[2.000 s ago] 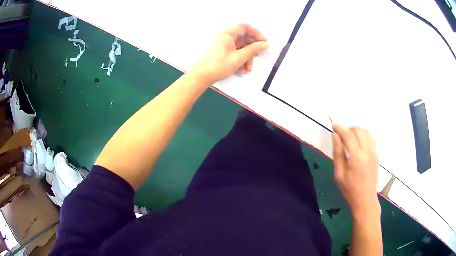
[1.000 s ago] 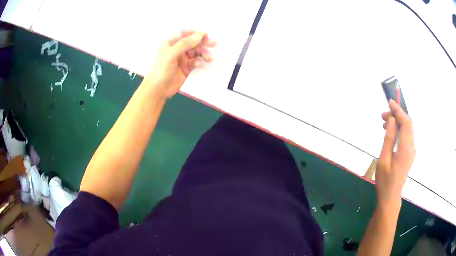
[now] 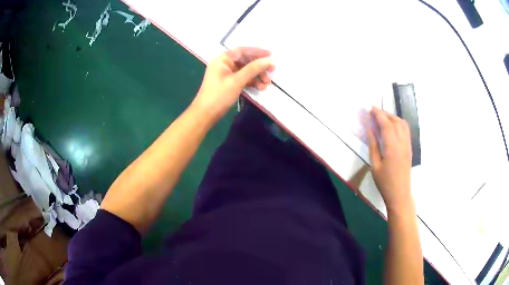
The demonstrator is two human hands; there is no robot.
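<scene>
My left hand (image 3: 234, 77) is over the table's near edge, thumb and fingers pinched together at the left part of a thin dark line; I cannot tell whether it holds anything clear. My right hand (image 3: 392, 146) is over the white paper pattern piece (image 3: 335, 67), fingers closed on a thin pen or refill (image 3: 382, 103) pointing away from me. A faint, blurred pinkish patch shows by its fingertips. A dark pattern weight (image 3: 408, 106) lies just right of this hand, which partly covers its near side.
The white table has a red-lined edge (image 3: 304, 146). A tan strip (image 3: 361, 177) shows at that edge. More dark weights lie at the far right (image 3: 470, 13) and lower right (image 3: 489, 263). White scraps and brown material (image 3: 25, 239) are heaped at lower left on the green floor.
The view has shifted right along the table. My left hand has moved from the left of the pattern corner to its near line. My right hand is now left of the weight instead of over it.
</scene>
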